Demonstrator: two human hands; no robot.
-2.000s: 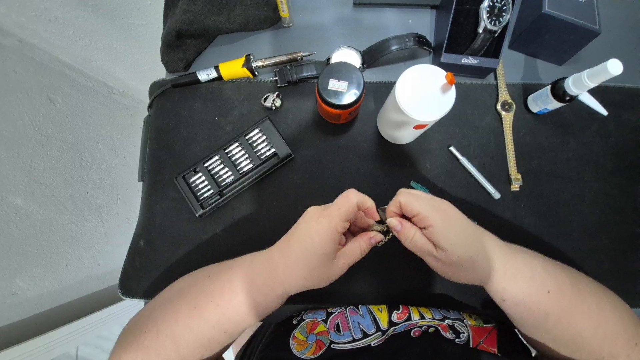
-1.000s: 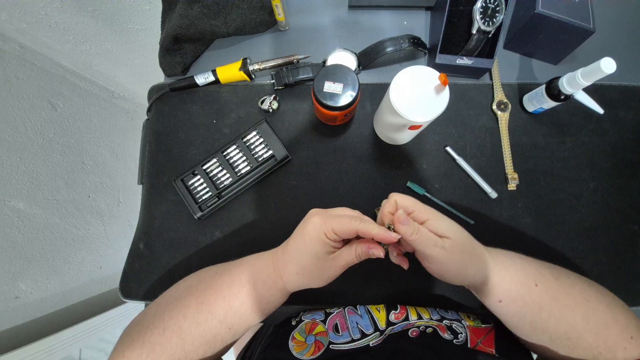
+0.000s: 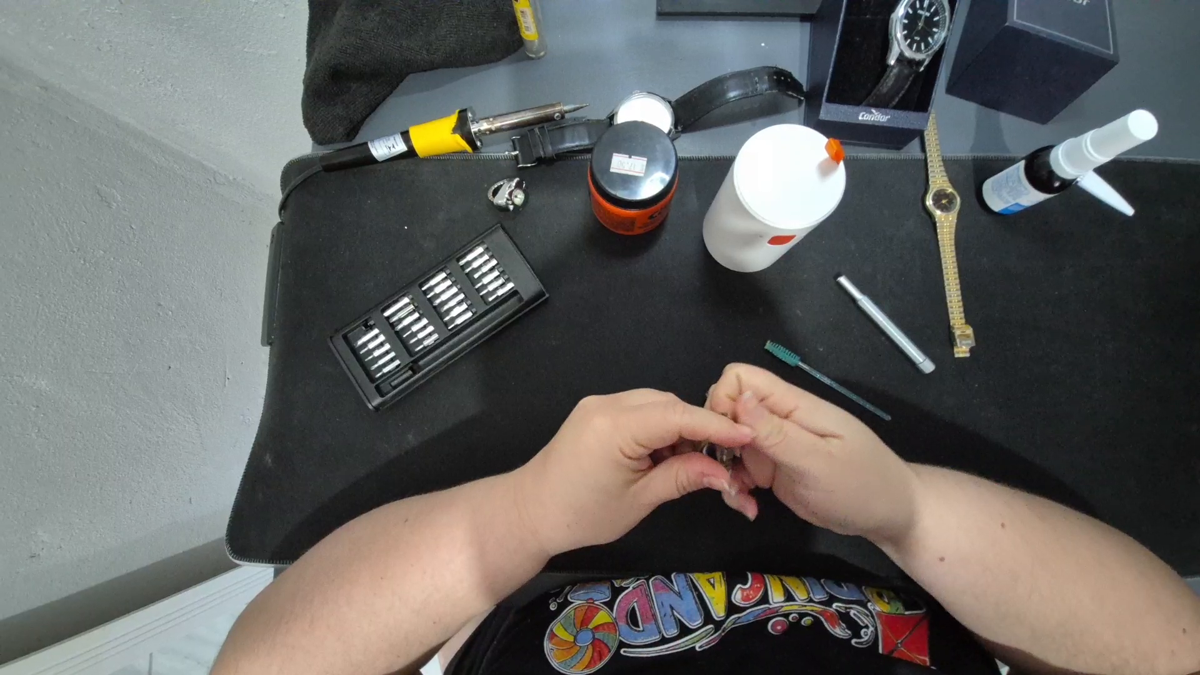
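Note:
My left hand (image 3: 628, 459) and my right hand (image 3: 811, 459) meet low in the middle of the head view. Between their fingertips they hold a small metallic item (image 3: 720, 454), mostly hidden by the fingers; it may be a watch or bracelet, but I cannot tell which. A green-bristled small brush (image 3: 825, 379) lies on the black mat just beyond my right hand. Farther right are a silver metal pen-like tool (image 3: 885, 323) and a gold-coloured wristwatch (image 3: 943, 211). To the left rests a black case of screwdriver bits (image 3: 439, 314).
Along the mat's (image 3: 600, 347) far side stand a white canister (image 3: 773, 202), an orange jar with black lid (image 3: 634, 178) and a spray bottle (image 3: 1059, 164). A soldering iron (image 3: 450, 133), a ring-like metal piece (image 3: 507, 194), a black-strapped watch (image 3: 643, 112) and a boxed watch (image 3: 914, 37) lie near them.
Two seconds ago my right hand covered much of the green brush; it lies in full view now. My fingers have shifted around the small metallic item, hiding more of it.

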